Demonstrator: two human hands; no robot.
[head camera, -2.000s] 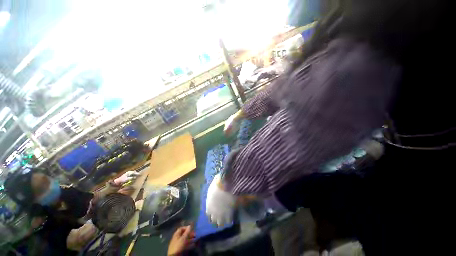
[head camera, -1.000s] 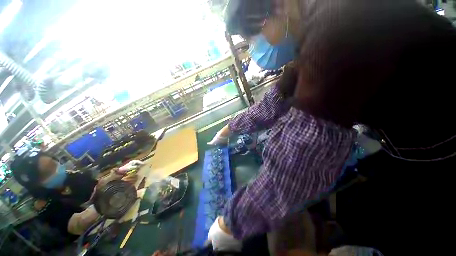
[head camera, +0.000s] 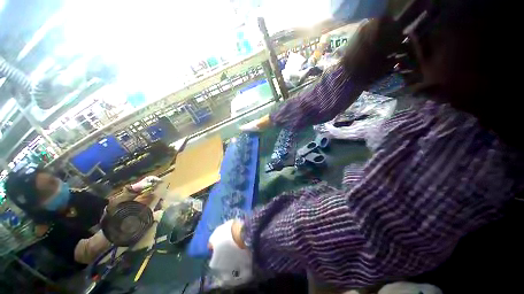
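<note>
Neither of my hands is in view. A long bright blue tray (head camera: 200, 236) lies aslant on the green bench, with rows of dark blue-grey housing units (head camera: 234, 175) on it. A neighbour in striped sleeves leans across. One white-gloved hand (head camera: 231, 255) is at the tray's near end, and the other hand (head camera: 256, 124) is at its far end. Whether they grip it is unclear. Several loose blue-grey shells (head camera: 313, 154) lie to the right of the tray, beside a strip of small patterned parts (head camera: 281, 150).
A cardboard sheet (head camera: 198, 166) lies left of the tray. A dark parts basket (head camera: 182, 221) with clear plastic stands nearer. At left, a masked person holds a dark ringed item (head camera: 127, 224). A clear plastic bag (head camera: 359, 118) lies at right. The neighbour's body fills the right side.
The blue tray has shifted up and left in the picture, with the neighbour's hands at its ends. The loose shells and clear bag are uncovered. A bare hand seen earlier at the bottom edge is gone.
</note>
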